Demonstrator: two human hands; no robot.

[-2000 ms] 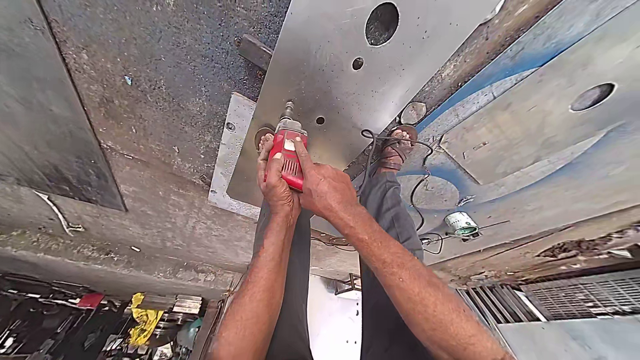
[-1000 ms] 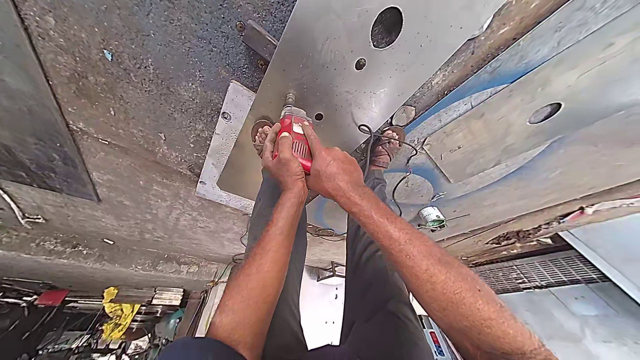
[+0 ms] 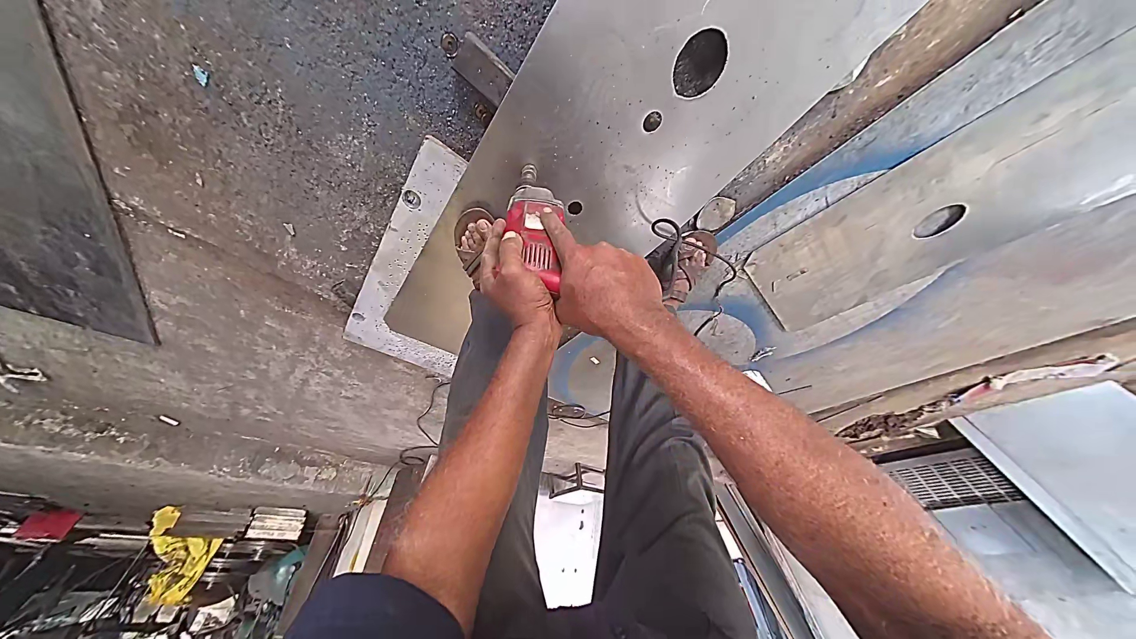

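Both hands are closed around a red power drill (image 3: 535, 232), its metal chuck (image 3: 530, 175) pointing away from me over a large sheet metal plate (image 3: 603, 106). My left hand (image 3: 517, 280) wraps the drill's left side. My right hand (image 3: 608, 280) grips its right side, with a finger stretched along the body. The plate has a large round hole, smaller holes and many small dots. Whether the bit touches the metal cannot be told. A white perforated metal piece (image 3: 399, 266) shows from under the plate's left edge.
My sandalled feet stand at the plate's near edge, with a black cable (image 3: 732, 271) by the right foot. To the right lies a blue-marked metal sheet (image 3: 852, 248) with a hole. A dark sheet (image 3: 71, 204) lies left; tools and a yellow cloth (image 3: 180, 555) are at lower left.
The view has shifted somewhat. Both hands stay on the drill, which remains over the same part of the plate.
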